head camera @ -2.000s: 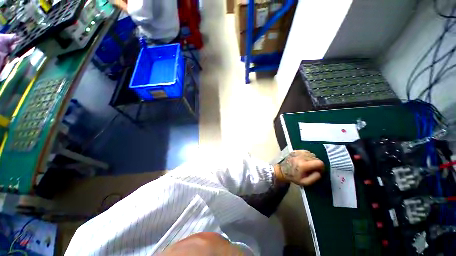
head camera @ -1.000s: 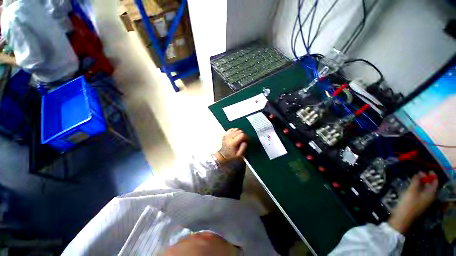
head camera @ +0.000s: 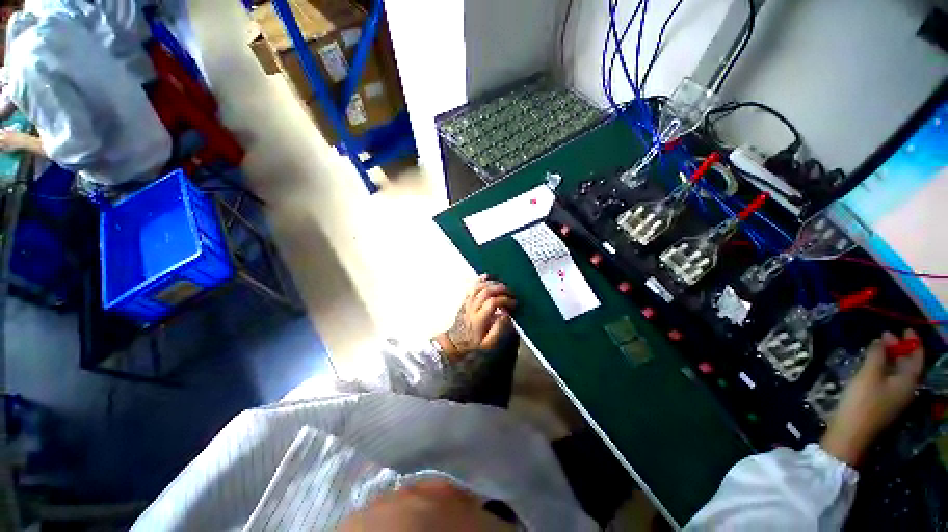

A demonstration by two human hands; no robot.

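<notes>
My right hand (head camera: 878, 397) is at the right end of the fixture row, its fingers around the red-tipped lever of a toggle clamp (head camera: 902, 348). My left hand (head camera: 482, 316) rests on the white front edge of the bench with fingers loosely curled; nothing shows in it. Several test fixtures (head camera: 693, 256) with clear pressure plates stand in a black row; other red levers (head camera: 858, 299) stick out behind them. A small green-gold circuit board (head camera: 628, 341) lies on the green mat before the fixtures. What lies under my right hand's clamp is hidden.
A record sheet (head camera: 559, 272) and a plain white paper strip (head camera: 509, 216) lie at the left bench end. A blister tray of boards (head camera: 520, 130) stands beyond it. A monitor (head camera: 902, 208) is at right. A blue bin (head camera: 166, 249), boxes (head camera: 331, 57) and a person (head camera: 78, 94) are at left.
The view has swung right, bringing the fixtures and my right hand into sight. Since one second ago, my right hand has stayed at the red lever. My left hand stays at the bench edge.
</notes>
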